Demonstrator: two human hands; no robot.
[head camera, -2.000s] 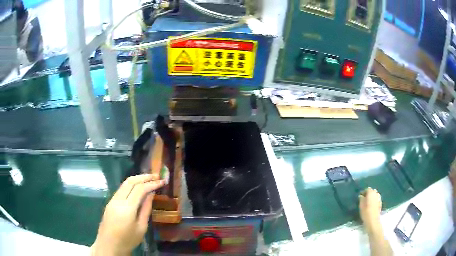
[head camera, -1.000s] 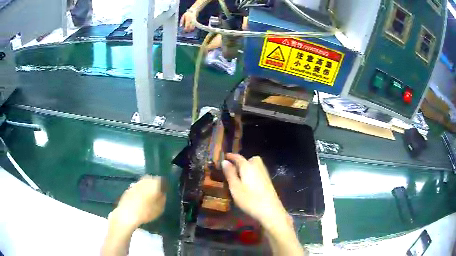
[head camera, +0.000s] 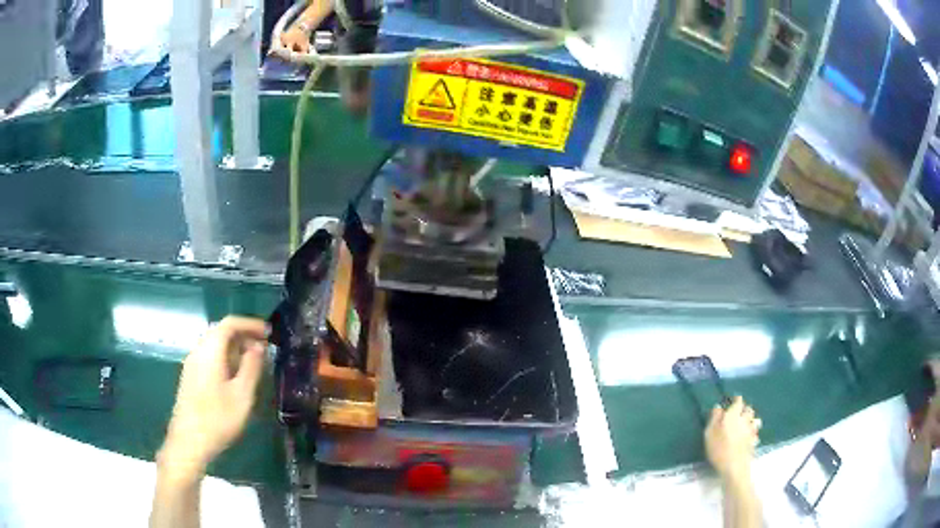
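Note:
My left hand (head camera: 211, 387) is beside the left side of the orange-brown fixture (head camera: 348, 397), at the dark wrap (head camera: 301, 330). Its fingers are bent and apart, with nothing visible in them. A dark bar-like edge shows in the fixture's slot; I cannot tell what it is. The grey press head (head camera: 438, 263) is low over the back of the black-topped press base (head camera: 479, 351). My right hand (head camera: 734, 438) grips the near end of an open black phone frame (head camera: 703, 376) over the green belt at the right.
Another phone frame (head camera: 77, 382) lies on the belt at far left. A phone-like slab (head camera: 814, 474) lies on the white mat at right. A red button (head camera: 425, 472) is on the base front. Behind are a control box (head camera: 701, 113) and a person's hand (head camera: 297, 39). Another person's arm shows at the right edge.
The press head has come down. My right hand has left the fixture and grips a frame at right. My left hand has let go of the left belt frame and moved to the fixture's side.

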